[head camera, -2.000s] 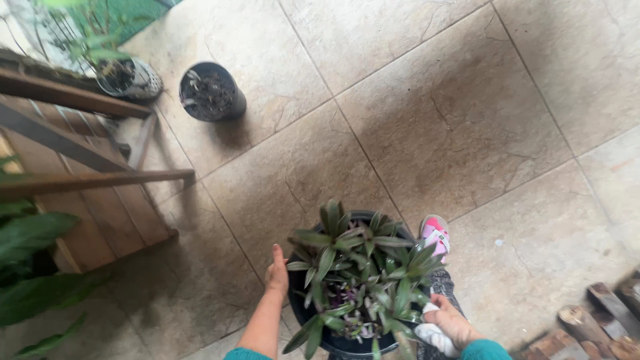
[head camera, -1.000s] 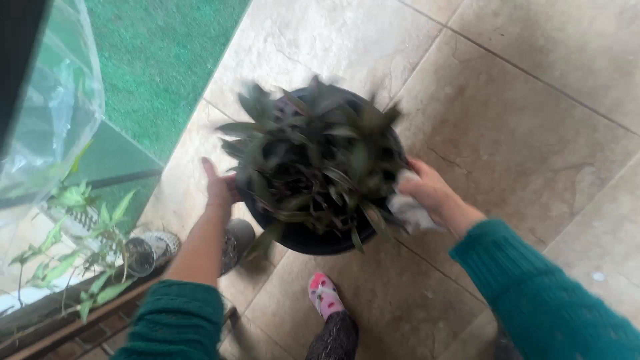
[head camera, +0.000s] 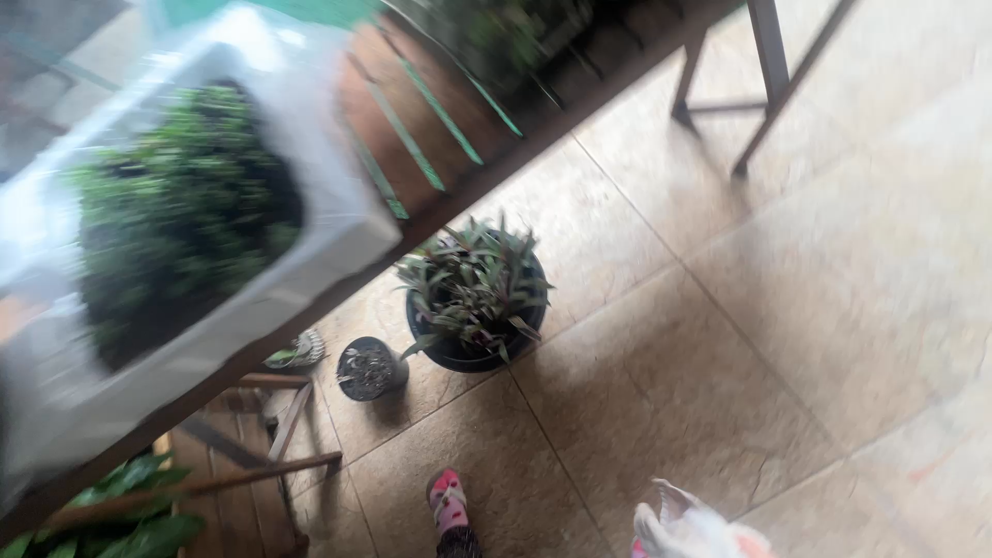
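The black round pot of purple-green leafy plants (head camera: 477, 298) rests on the floor tiles, away from both hands. At the bottom edge my right hand (head camera: 752, 542) holds a crumpled white cloth (head camera: 682, 523); most of the hand is hidden or out of frame. A blurred part of my left hand (head camera: 17, 316) shows at the left edge, by the white foam box (head camera: 341, 232) of small green plants (head camera: 186, 209). Its fingers cannot be made out, nor whether it touches the box.
The box sits on a slatted wooden table (head camera: 457, 186). A small dark pot (head camera: 372, 370) stands beside the large one, with a patterned pot (head camera: 306, 350) nearby. Lower left is a wooden slatted stand (head camera: 232, 496) with broad leaves. Wooden legs (head camera: 767, 70) rise upper right; my foot (head camera: 447, 500) is below.
The large potted plant was between both hands and is now let go, standing on the floor beside the small dark pot. The view has shifted, bringing in the foam box.
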